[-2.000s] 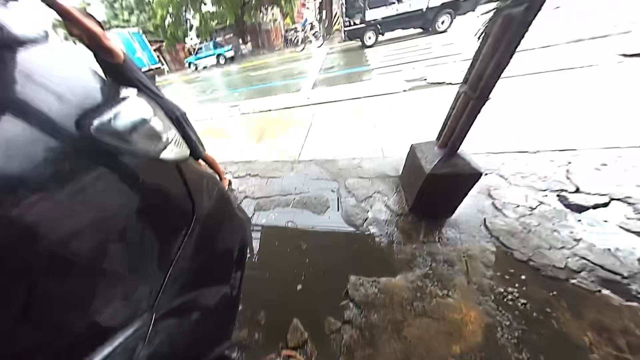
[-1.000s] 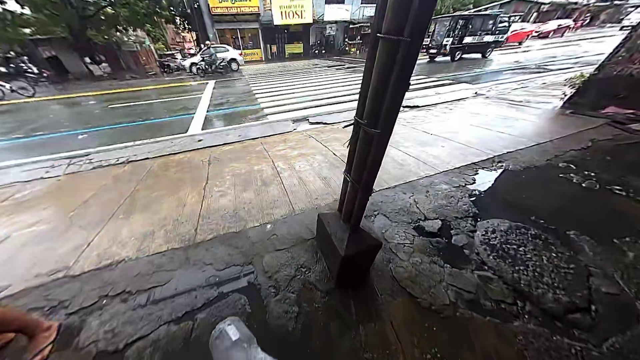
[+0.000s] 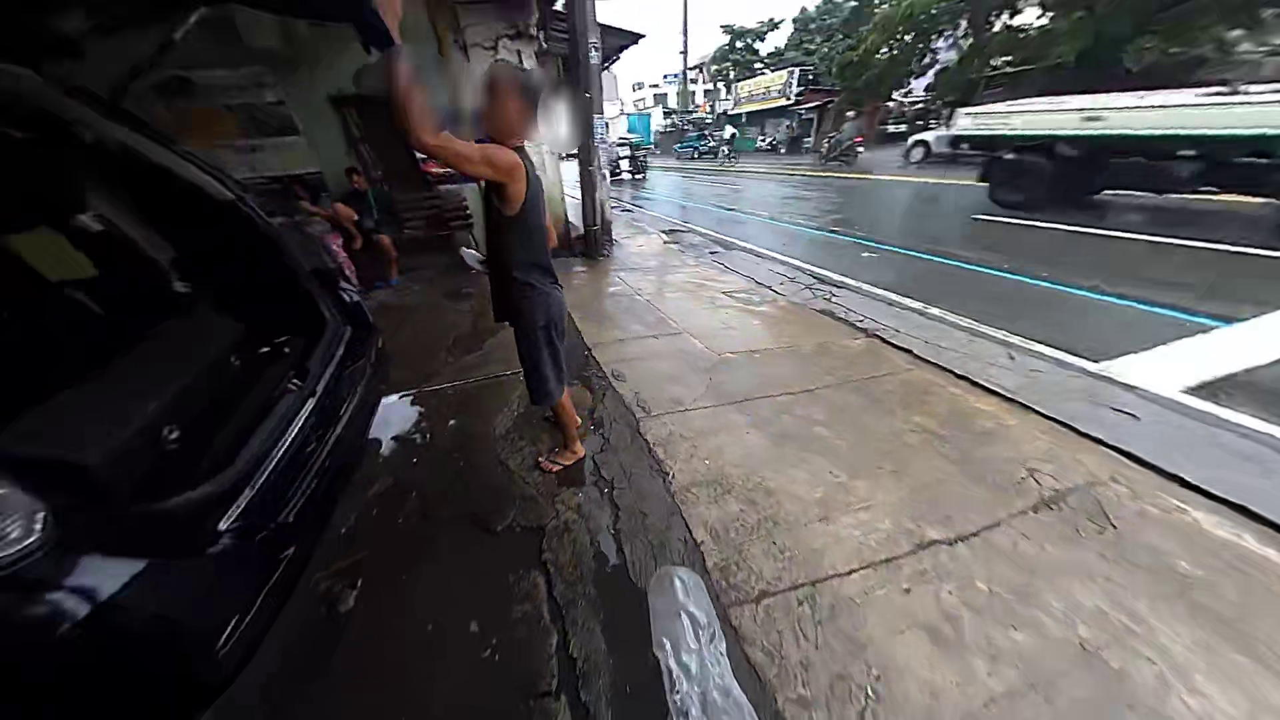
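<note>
Neither my left hand nor my right hand shows in the head view. A clear, crinkled plastic bottle (image 3: 695,645) reaches up from the bottom edge, right of the middle; whatever holds it is out of sight. On the left stands a dark car (image 3: 290,440) with its front open and its engine bay in deep shadow. Beside it a person (image 3: 525,230) in a dark sleeveless top, shorts and flip-flops raises an arm toward the lifted panel (image 3: 330,12) at the top.
Wet, broken ground with a puddle (image 3: 395,418) borders a concrete sidewalk (image 3: 820,470). A utility pole (image 3: 590,130) rises farther along. Another person (image 3: 370,215) sits in the shade behind. On the wet road at right is a blurred truck (image 3: 1130,140).
The view has swung a long way, from the post on its block and the crosswalk to the open car and the person beside it. The bottle stays at the bottom of the view.
</note>
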